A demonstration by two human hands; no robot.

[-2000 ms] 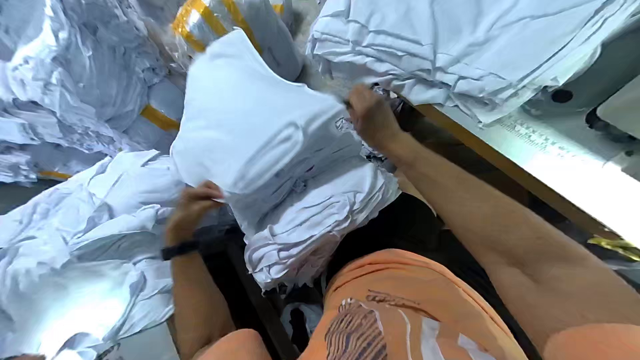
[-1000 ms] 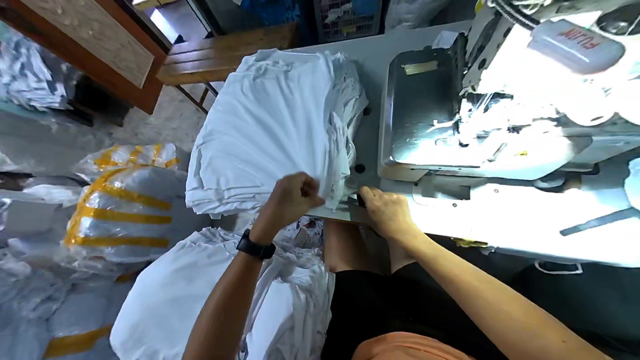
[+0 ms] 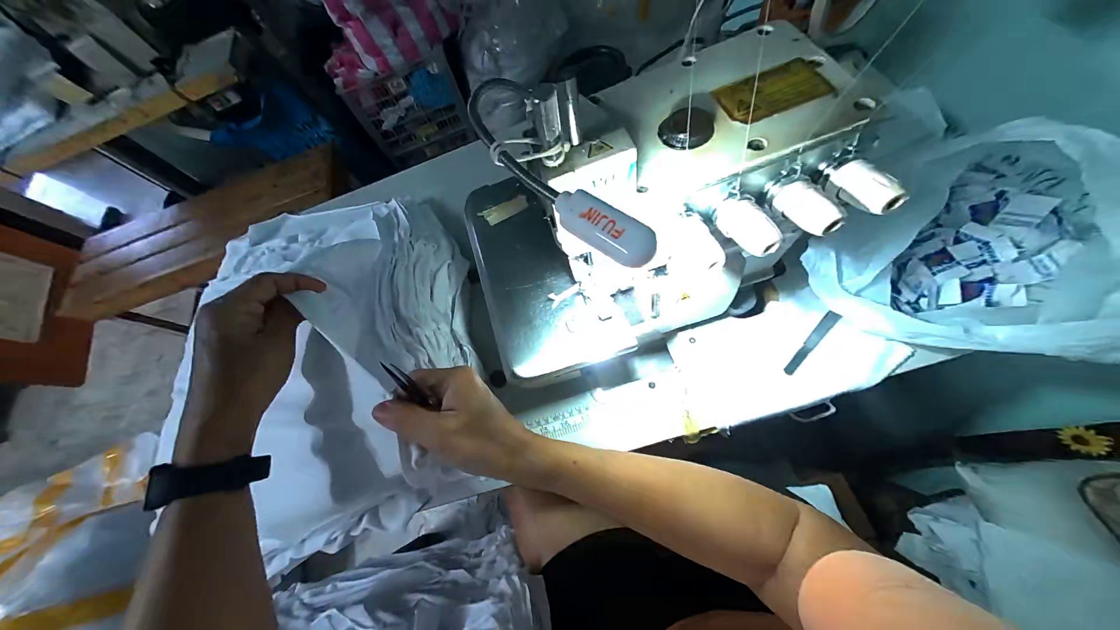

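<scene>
My left hand (image 3: pixel 254 328), with a dark band at the wrist, pinches the edge of a white fabric piece (image 3: pixel 337 289) and lifts it off the stack of white fabric (image 3: pixel 429 297) on the machine table. Thread snips (image 3: pixel 409 385) with dark pointed blades are gripped in my right hand (image 3: pixel 459 420), just right of the lifted edge, tips toward the cloth. To the right stands an industrial sewing machine (image 3: pixel 612 184) with its lamp (image 3: pixel 605 229) lit.
A plastic bag of small labels (image 3: pixel 989 254) lies at the table's right. A wooden bench (image 3: pixel 192 236) stands behind the stack at left. Taped plastic bundles (image 3: pixel 70 525) are on the floor at lower left. More white fabric (image 3: pixel 420 577) hangs below the table edge.
The view has swung toward the sewing machine. Since one second ago my left hand has taken hold of a fabric edge and raised it, and the snips now show plainly in my right hand.
</scene>
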